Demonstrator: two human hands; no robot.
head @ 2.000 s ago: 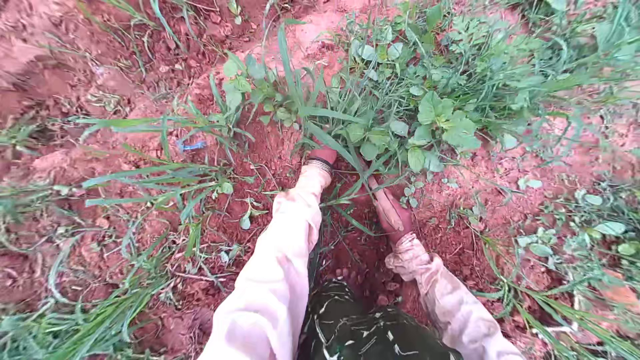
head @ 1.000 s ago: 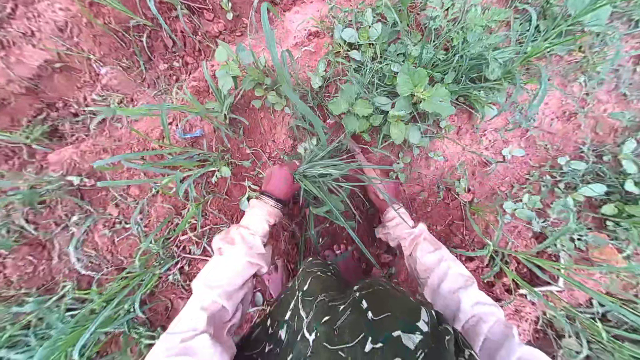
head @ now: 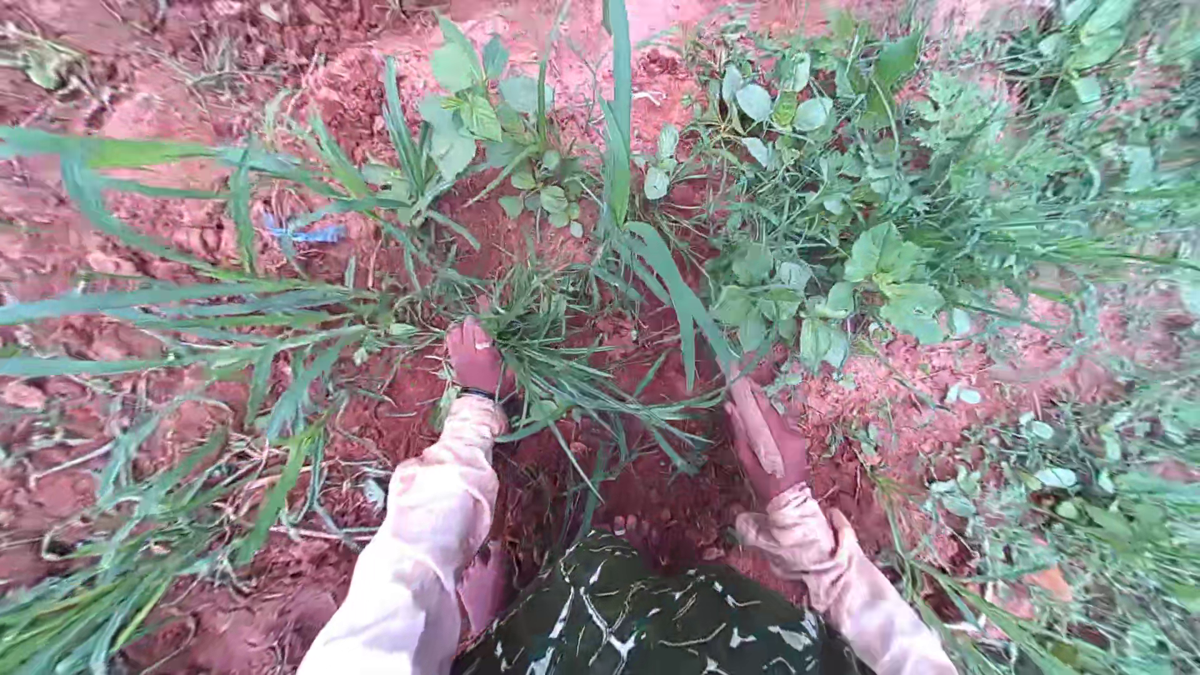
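My left hand (head: 476, 356), with a dark band at the wrist, is closed around a bunch of uprooted-looking grass (head: 572, 375) whose blades fan out to the right. My right hand (head: 771, 441) grips a wooden handle (head: 753, 422) that points up and away; its far end is hidden under a long grass blade (head: 670, 272) and leaves. Reddish soil (head: 647, 483) lies between the two hands.
Long-bladed grass clumps (head: 309, 328) grow at the left, and broad-leaved weeds (head: 891, 272) at the upper right. A blue scrap (head: 305, 232) lies on the soil. My patterned dark green garment (head: 656, 619) and bare feet are at the bottom.
My left hand has moved left from near the right hand and now holds a grass bunch. From one second ago it is farther forward, nearer the left grass clump.
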